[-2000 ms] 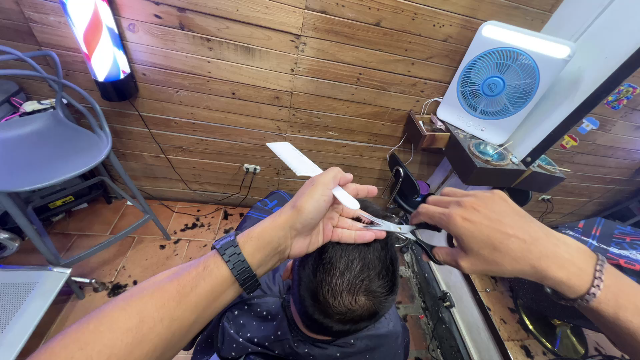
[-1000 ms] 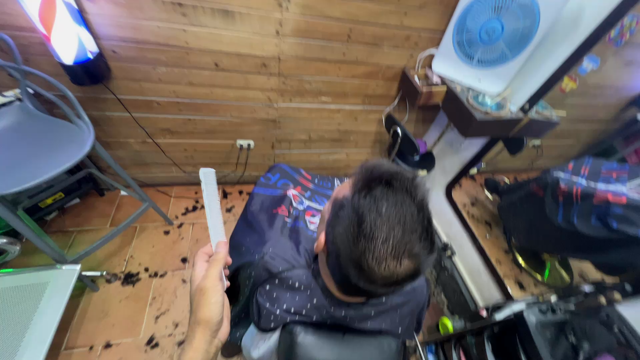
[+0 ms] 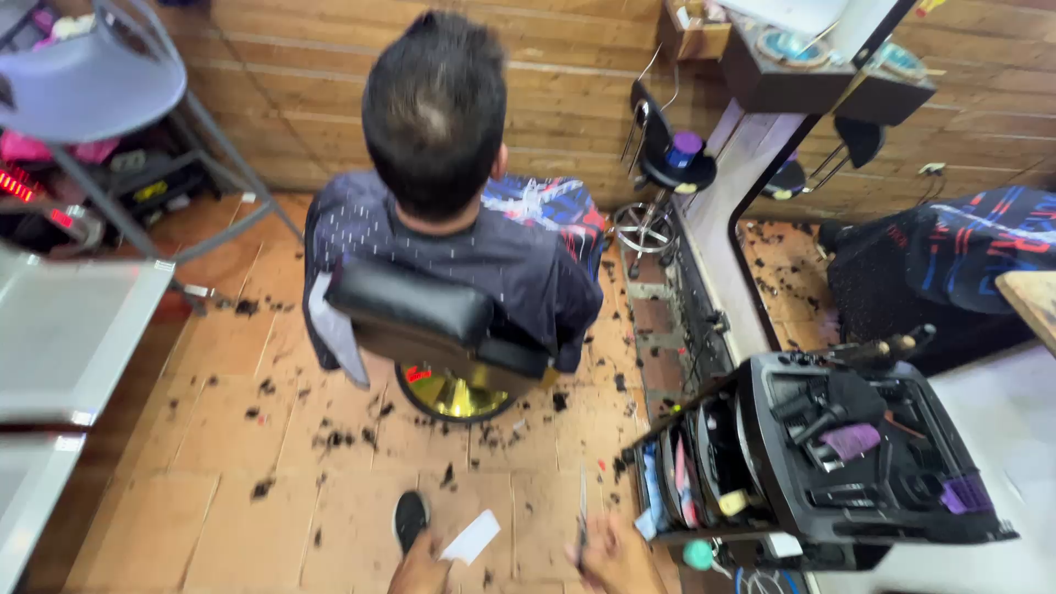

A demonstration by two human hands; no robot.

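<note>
At the bottom of the head view, my left hand [image 3: 422, 563] holds a white comb [image 3: 472, 536], slightly blurred. To its right, my right hand [image 3: 615, 557] grips a pair of hair scissors [image 3: 582, 511] whose blades point up the view. Farther off, a person with short dark hair [image 3: 436, 115] sits facing away in a barber chair [image 3: 412, 305] with a black padded headrest. A dark patterned barber cape [image 3: 528, 272] covers the person's shoulders and lap. Neither hand touches the person.
A black trolley [image 3: 775, 495] with clippers and brushes stands at right, beside a framed mirror [image 3: 784, 280]. Metal bench seats [image 3: 66, 330] and a grey high chair [image 3: 91, 82] are at left. Cut hair lies over the tiled floor [image 3: 239, 429]. A black stool [image 3: 676, 169] stands near the wall.
Two seconds ago both hands were at the person's hair with comb and scissors; now they are low and apart from the head. The view has shifted back and down.
</note>
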